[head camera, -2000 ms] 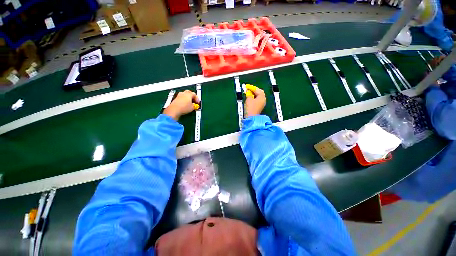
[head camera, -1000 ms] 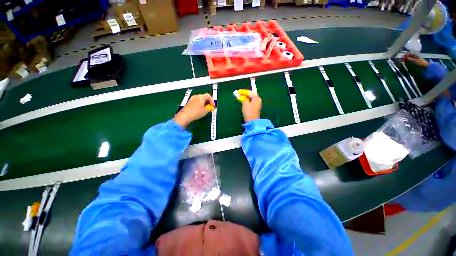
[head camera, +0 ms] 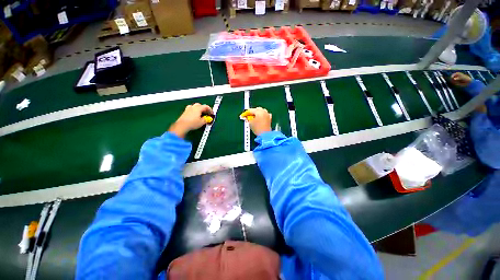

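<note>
Slim white wrist straps with dark centres lie across the green belt. My left hand (head camera: 193, 118), with yellow at the fingertips, is at the dark centre of a slanted strap (head camera: 208, 134); whether it grips or only touches it I cannot tell. My right hand (head camera: 260, 119) holds a small yellow-and-white piece (head camera: 246, 115) over the middle of another strap (head camera: 247, 136) and hides its centre. Several more straps, such as one with its dark centre showing (head camera: 329, 104), lie to the right.
A pinkish pile in clear plastic (head camera: 217, 198) lies before me. Beyond the belt are a red tray (head camera: 246, 75) with a bagged blue item (head camera: 241, 49) and black boxes (head camera: 112, 68). A carton (head camera: 368, 169) and red bin (head camera: 408, 188) stand right. Set-aside straps (head camera: 46, 232) lie left. A coworker's hand (head camera: 460, 80) is far right.
The straps near my right side have shifted left. My right hand with the yellow-and-white piece has moved left onto a strap. My left hand has moved slightly left and is now at a slanted strap.
</note>
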